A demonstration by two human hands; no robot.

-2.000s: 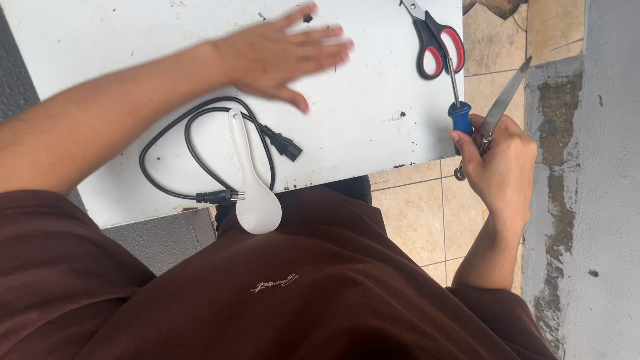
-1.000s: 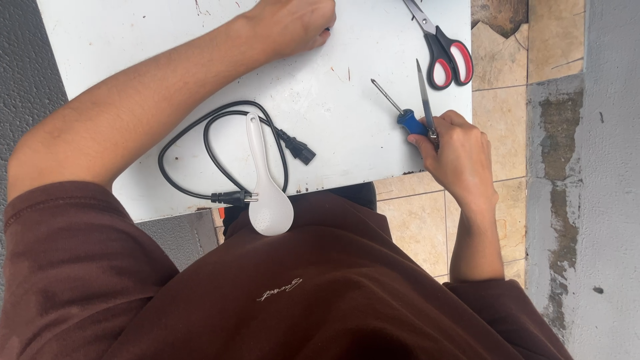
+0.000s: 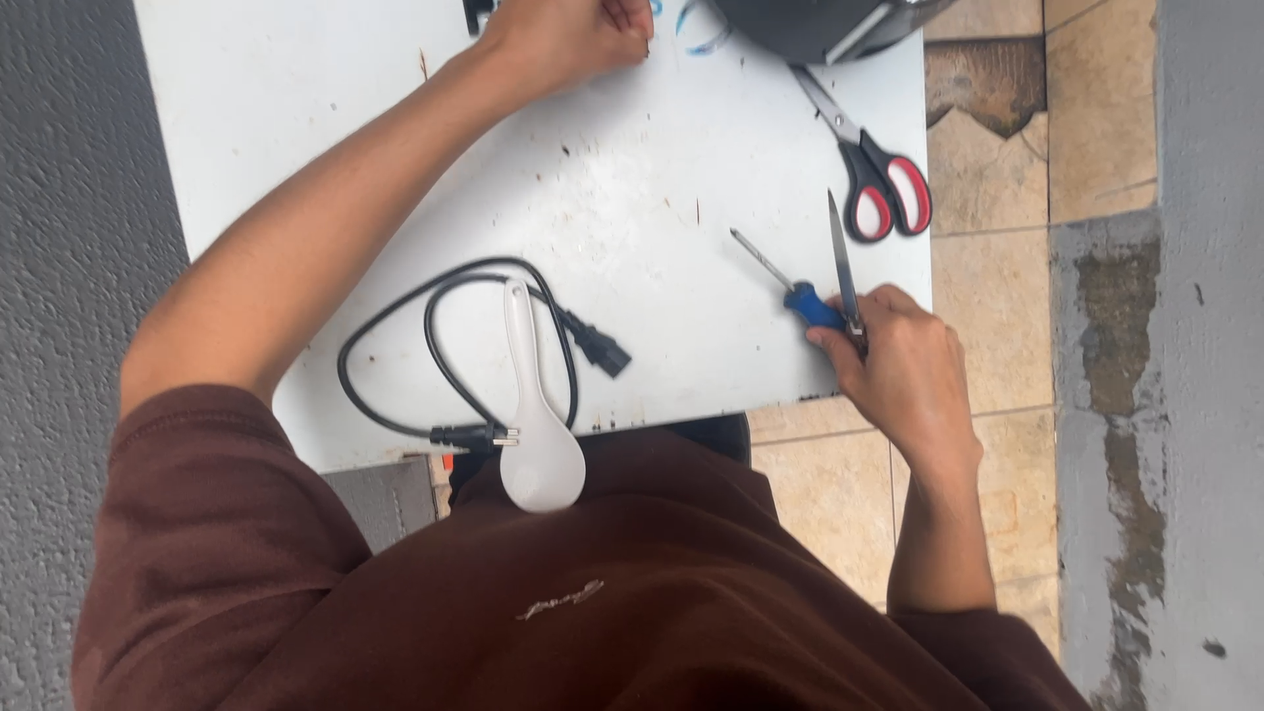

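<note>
My right hand (image 3: 904, 370) is closed on the blue handle of a screwdriver (image 3: 812, 304) and on a pointed metal blade (image 3: 842, 257), at the table's near right edge. Black and red scissors (image 3: 869, 168) lie just beyond it. My left hand (image 3: 583, 39) is at the top of the view with curled fingers; whether it holds something cannot be made out. A black power cord (image 3: 360, 385) lies looped on the table, with a white plastic rice paddle (image 3: 543, 464) across it, its bowl past the near edge.
The white table (image 3: 652, 296) has specks of dirt on it. A dark glossy object (image 3: 829, 25) is at the top, partly out of view, beside a small black thing (image 3: 474, 14). Tiled floor (image 3: 825, 484) and a grey wall surface (image 3: 1210, 395) lie to the right.
My left hand was spread over the table, then moved farther up with its fingers curled. My right hand has lowered the screwdriver and blade toward the table. The dark glossy object has come into view.
</note>
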